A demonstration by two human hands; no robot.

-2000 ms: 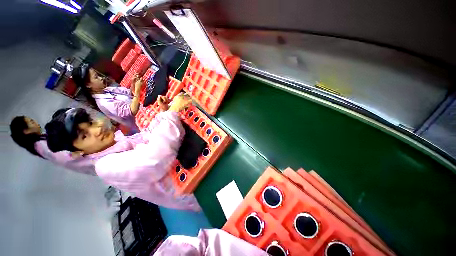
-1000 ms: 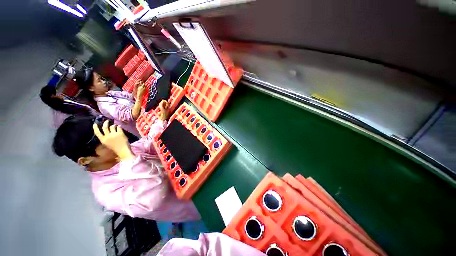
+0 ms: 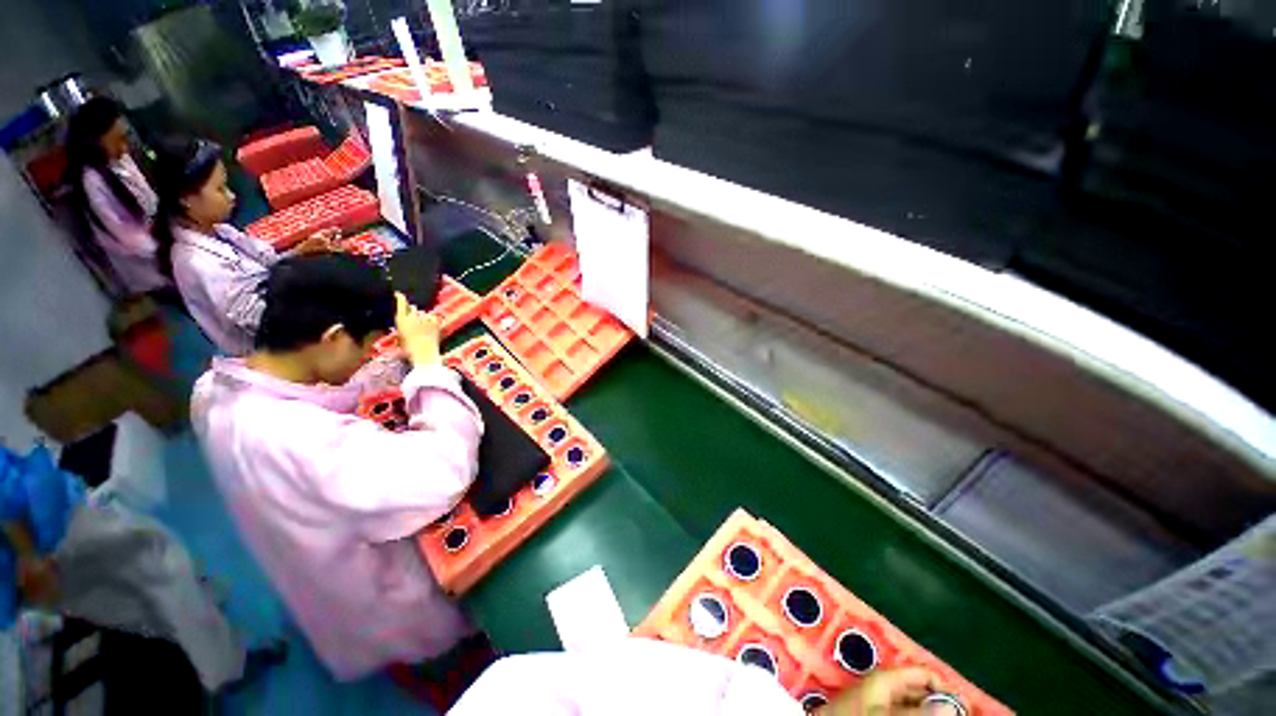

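An orange-red compartment tray (image 3: 774, 571) lies at the bottom right on the green bench, cut off by the bottom edge. Its pockets hold several round watch cases (image 3: 802, 606) with black faces and silver rims. One case (image 3: 710, 616) looks paler. My left hand (image 3: 889, 691) is at the bottom edge over the tray, partly cut off, with its fingertips on the rim of a round case (image 3: 947, 704). My pale sleeve covers the tray's lower left part. My right hand is not in view.
A white card (image 3: 586, 613) lies left of the tray. A neighbour in pink (image 3: 329, 476) bends over an orange tray with a black pad (image 3: 507, 455). A clipboard (image 3: 610, 256) leans behind. A printed sheet (image 3: 1217, 616) hangs at the right ledge.
The view has shifted and levelled. My left hand and a round case at its fingertips have come into view. The neighbour bends lower, with a raised hand by the head.
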